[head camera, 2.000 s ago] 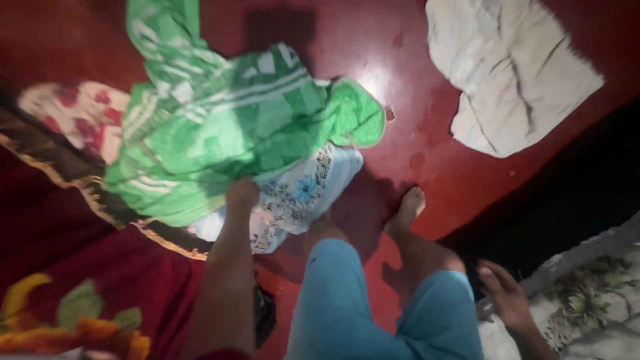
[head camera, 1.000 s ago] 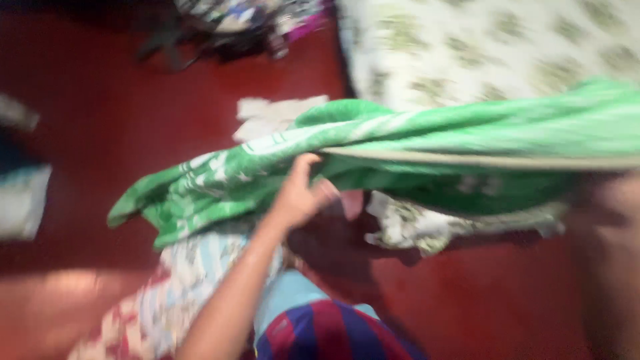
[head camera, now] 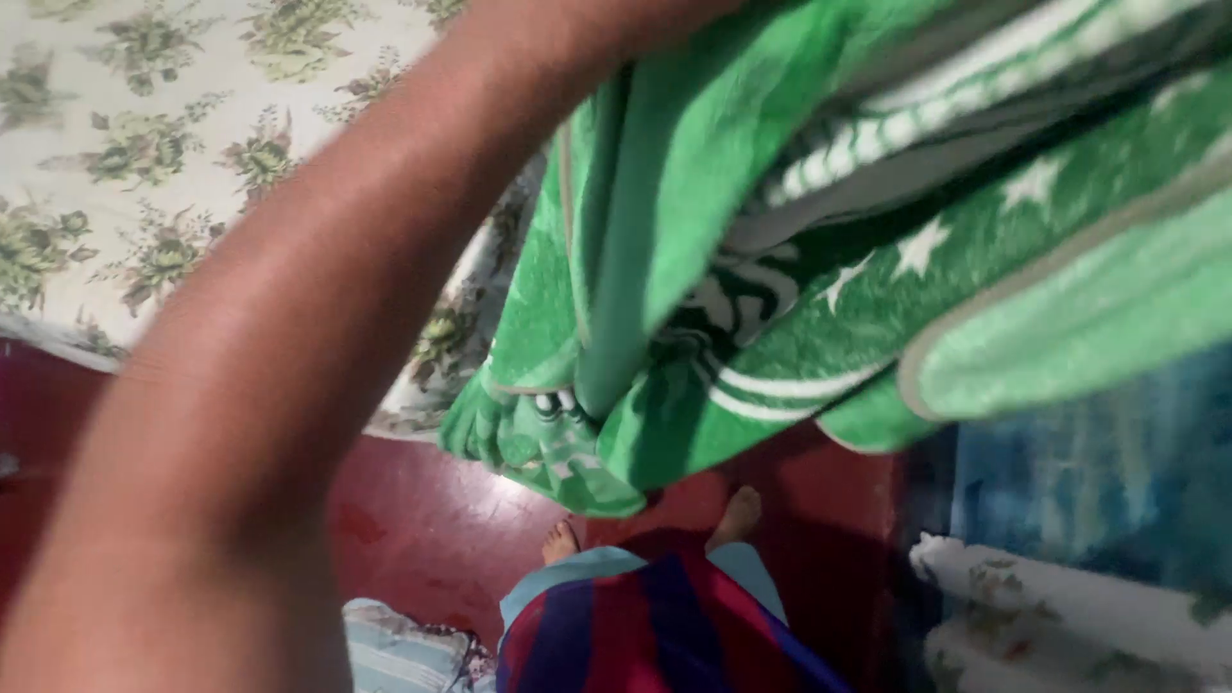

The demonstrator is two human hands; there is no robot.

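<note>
A green plush blanket (head camera: 837, 327) with white stars, stripes and a pale binding hangs in folds across the upper right, in front of my body. My left arm (head camera: 289, 269) reaches up across the view from the lower left, and its hand lies beyond the top edge, out of sight. The blanket's upper part also runs out of the frame. Its lowest fold hangs above the red floor (head camera: 423, 510), just in front of my bare feet. My right hand does not show; no part of the right arm can be made out.
A bed or mattress with a floral sheet (head camera: 173, 144) fills the upper left. At the lower right lie a blue cloth (head camera: 1068, 472) and a rolled floral cloth (head camera: 1078, 597). A striped light-blue cloth (head camera: 404, 645) is on the floor at the lower left.
The green blanket lay heaped on the floor two seconds ago, was stretched out in the air one second ago, and now hangs in folds. The view has swung round widely.
</note>
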